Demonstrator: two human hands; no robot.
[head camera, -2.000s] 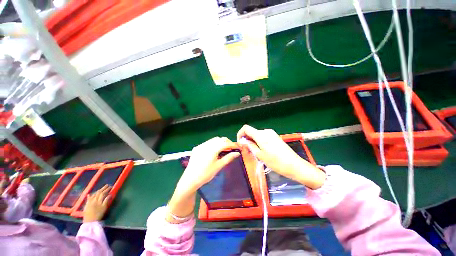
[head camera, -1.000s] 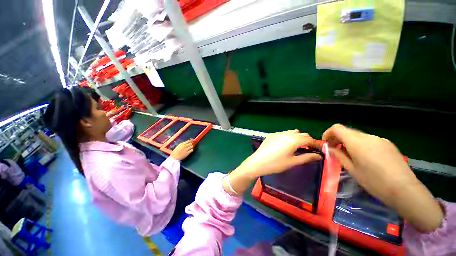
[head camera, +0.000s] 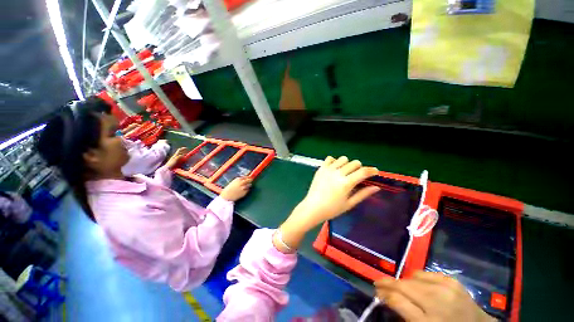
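Two black tablets lie side by side in red-orange foam trays: the left tablet (head camera: 376, 220) has a pale line and red patch near its lower edge, the right tablet (head camera: 475, 251) has a shiny clear film-like surface and a red patch. A white cable (head camera: 423, 220) with a small loop lies along the frame between them, its white end at the top. My left hand (head camera: 340, 188) is open, fingers apart, over the left tablet's upper left corner. My right hand (head camera: 434, 299), cut off by the bottom edge, has curled fingers on the cable's lower part.
A person in pink at left has hands on a row of tablets in red-orange trays (head camera: 217, 183). A pale post (head camera: 252, 88) rises from the green bench. A yellow sheet (head camera: 469, 53) with a small device hangs at upper right. Another person's pink sleeve shows behind.
My right hand has moved from the trays' top edge down to the bottom, uncovering the cable end and loop. My left hand has lifted its fingers. The view has turned left since the first frame.
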